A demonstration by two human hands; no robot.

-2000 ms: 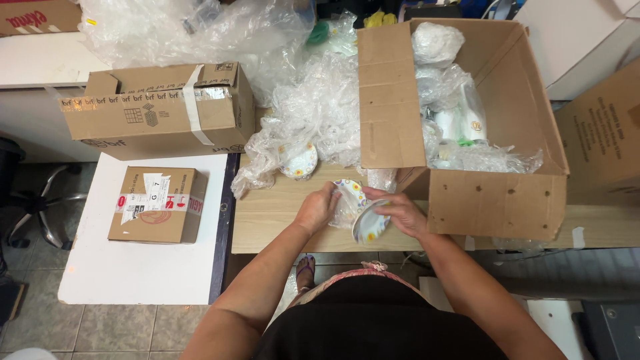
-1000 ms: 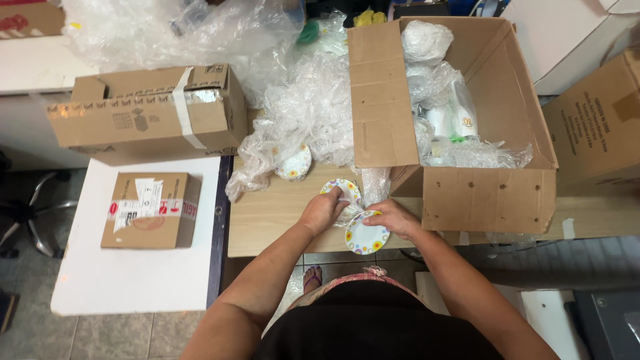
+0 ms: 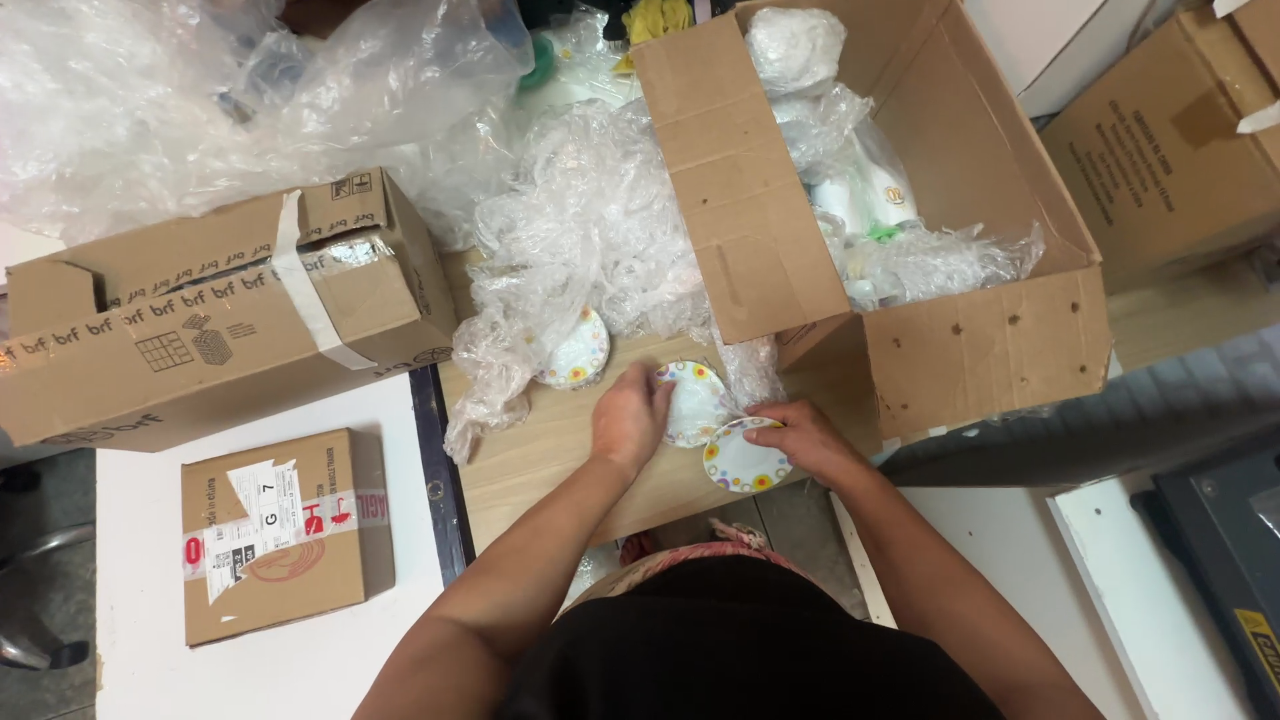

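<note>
My right hand (image 3: 800, 435) holds a small white plate with a flowered rim (image 3: 745, 456) by its upper right edge. My left hand (image 3: 632, 415) grips the left edge of a similar flowered plate (image 3: 694, 403), just behind and left of the first; the two plates overlap or touch at their edges. Thin clear plastic wrap (image 3: 748, 372) lies right behind them, near my right fingers. A third flowered plate (image 3: 578, 350) sits on the wooden table (image 3: 560, 440), partly under a heap of crumpled clear wrap (image 3: 590, 210).
A large open cardboard box (image 3: 990, 120) with wrapped items stands at the back right, its flaps (image 3: 745, 190) folded out. A long taped carton (image 3: 210, 320) is at left, and a smaller taped box (image 3: 270, 540) lies on a white surface (image 3: 140, 560). Plastic bags (image 3: 250, 110) fill the back left.
Two seconds ago the plate in my right hand was tilted; now it lies flatter, its face up. The plate at my left hand shows more of its face than a second ago.
</note>
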